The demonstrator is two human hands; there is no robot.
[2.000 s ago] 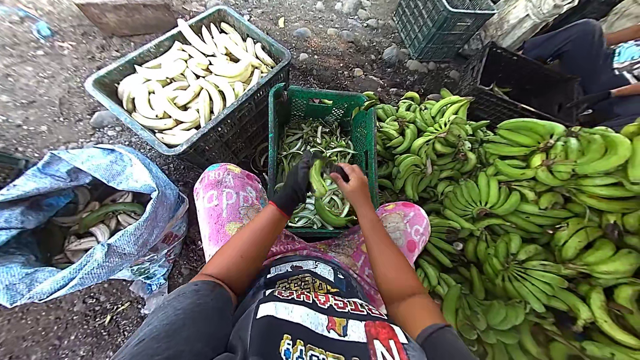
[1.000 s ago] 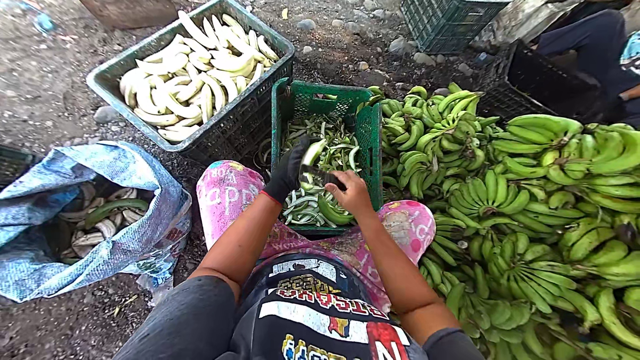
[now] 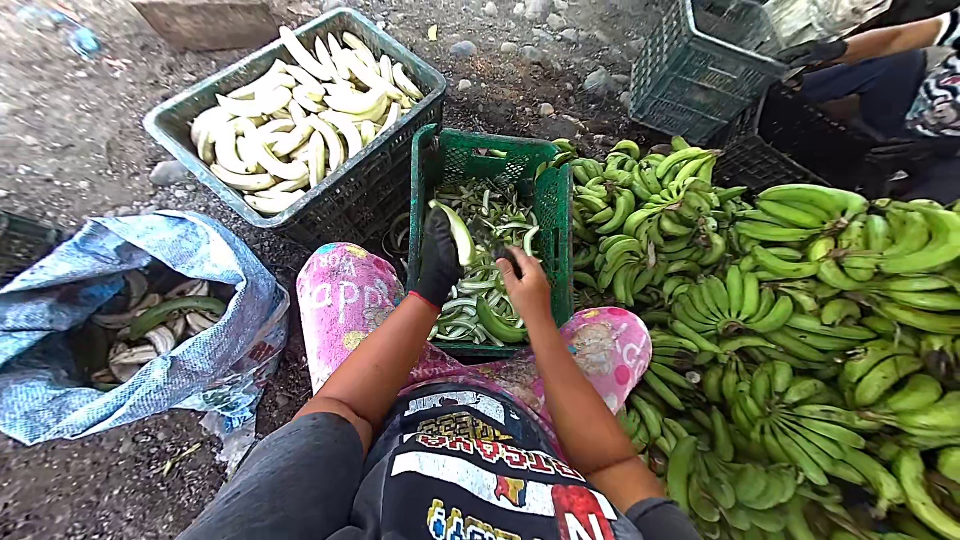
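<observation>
My left hand (image 3: 439, 259), in a dark glove, is closed on a partly peeled green plantain (image 3: 456, 231) above the green plastic crate (image 3: 556, 232). Just right of it, my bare right hand (image 3: 525, 281) grips a dark-handled tool (image 3: 510, 261), whose working end is too blurred to make out. Peel strips (image 3: 480, 285) fill much of the crate below, and an unpeeled green plantain (image 3: 498, 322) lies on them near the crate's close edge. Peeled plantains (image 3: 300, 124) are heaped in a larger crate (image 3: 281, 219) at the upper left.
Bunches of green plantains (image 3: 750, 307) cover the ground at right. A blue woven sack (image 3: 232, 337) holding plantains and peels stands at left. Farther off are an upright green crate (image 3: 697, 75), a black crate (image 3: 772, 161) and a seated person's gloved hand (image 3: 814, 54). A block (image 3: 206, 22) lies top left.
The plantain in my left hand was green two seconds ago and now shows a pale peeled side. At the upper right, the other person's gloved hand now reaches the green crate, which stands more upright.
</observation>
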